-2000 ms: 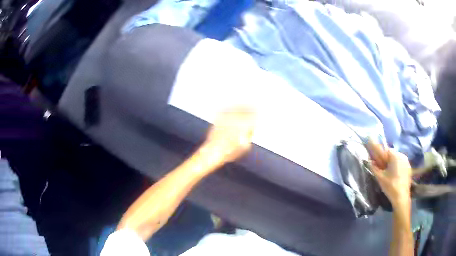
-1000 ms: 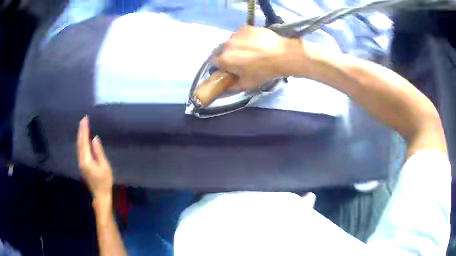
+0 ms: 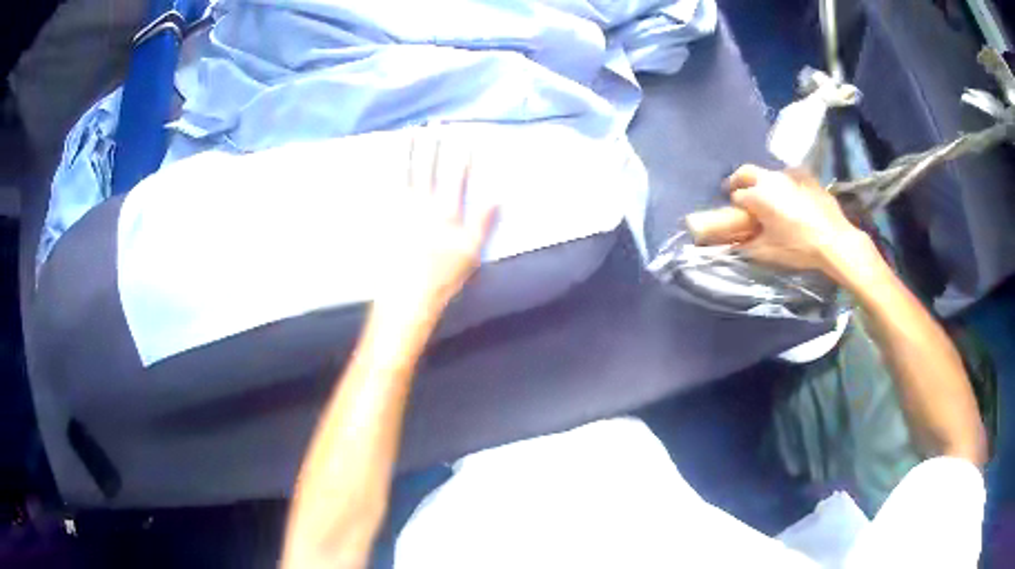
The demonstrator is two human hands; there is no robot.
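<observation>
A light blue shirt part (image 3: 267, 239), nearly white in glare, lies flat along the rounded grey pressing pad (image 3: 534, 291). The rest of the shirt cloth (image 3: 390, 83) lies bunched behind it. My left hand (image 3: 445, 222) lies on the flat cloth near its right part, fingers spread and slightly blurred, holding nothing. My right hand (image 3: 785, 217) is closed around the brown handle of the silver steam iron (image 3: 740, 278). The iron is at the right end of the table, off the shirt, with its tip towards the left.
A pale twisted hose (image 3: 924, 161) runs from the iron to the upper right. A dark blue bar (image 3: 148, 106) stands at the far left. A small black rectangle (image 3: 92, 458) is at the left near edge. Dark green cloth (image 3: 840, 411) hangs at the lower right.
The iron has moved from the middle of the shirt to the right end of the table. My left hand has moved from the near left side onto the cloth.
</observation>
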